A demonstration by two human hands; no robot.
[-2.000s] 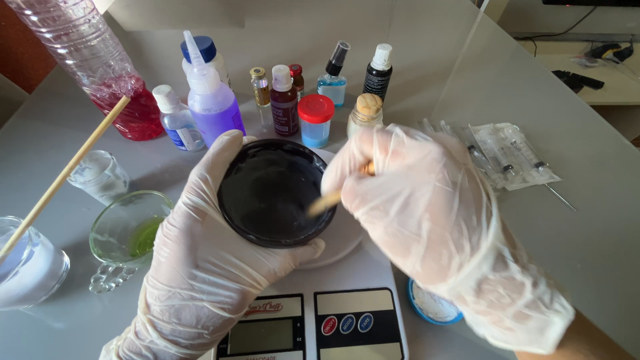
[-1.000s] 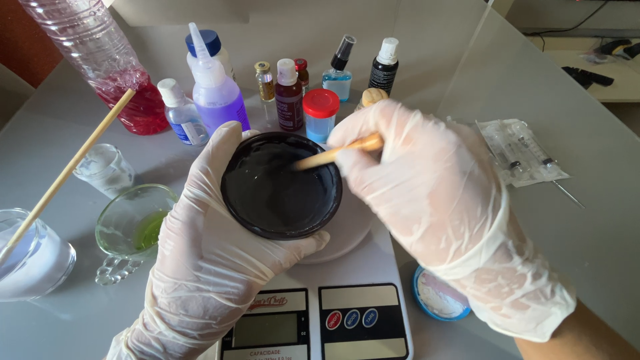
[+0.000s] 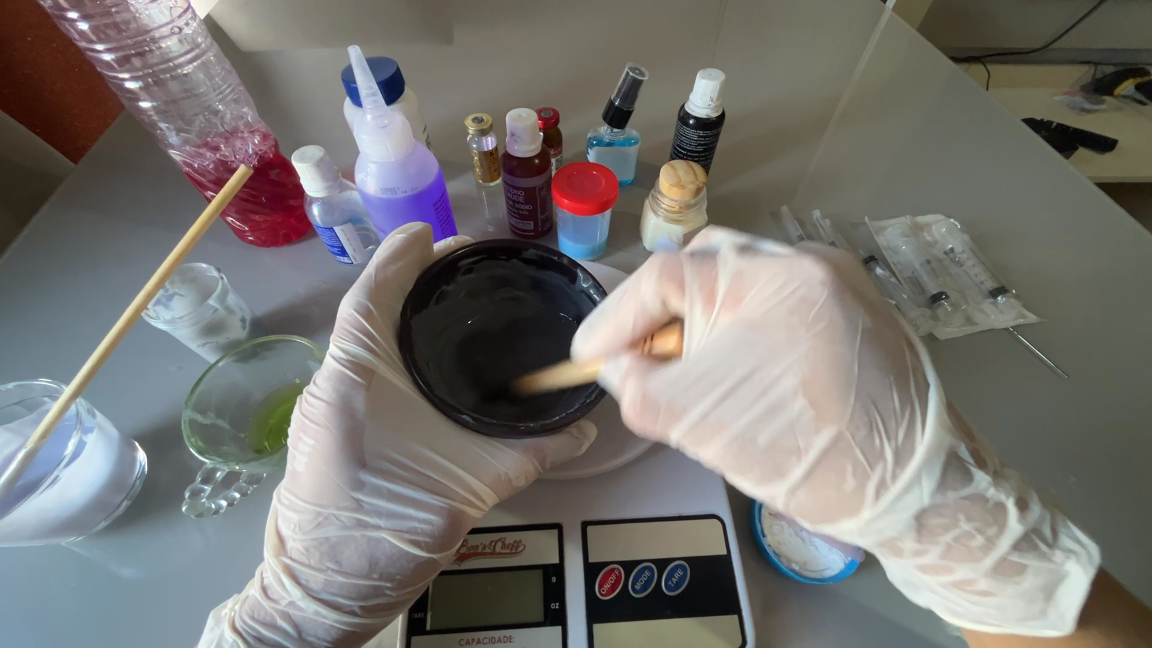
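Note:
Both hands wear thin translucent gloves. My left hand (image 3: 378, 432) grips a small black bowl (image 3: 504, 324) from its left and underside, tilted toward me over a white digital kitchen scale (image 3: 661, 504). Dark, glossy contents coat the bowl's inside. My right hand (image 3: 774, 360) is closed around a wooden stick (image 3: 562, 373), whose blurred lower end reaches into the bowl. Behind the bowl stand a red-capped plastic cup with blue liquid (image 3: 585, 211) and a small corked glass jar (image 3: 675, 207).
At left are a glass of whitish liquid with a wooden stick (image 3: 108, 468), a glass cup of green liquid (image 3: 238, 409) and a small cloudy glass (image 3: 200, 310). Several bottles (image 3: 405, 171) line the back. Packaged syringes (image 3: 954, 274) lie right; a blue-rimmed container of white powder (image 3: 805, 544) sits beside the scale.
The stick's end has moved about inside the bowl, from its upper middle one second ago to its lower part now. Both hands have kept their holds.

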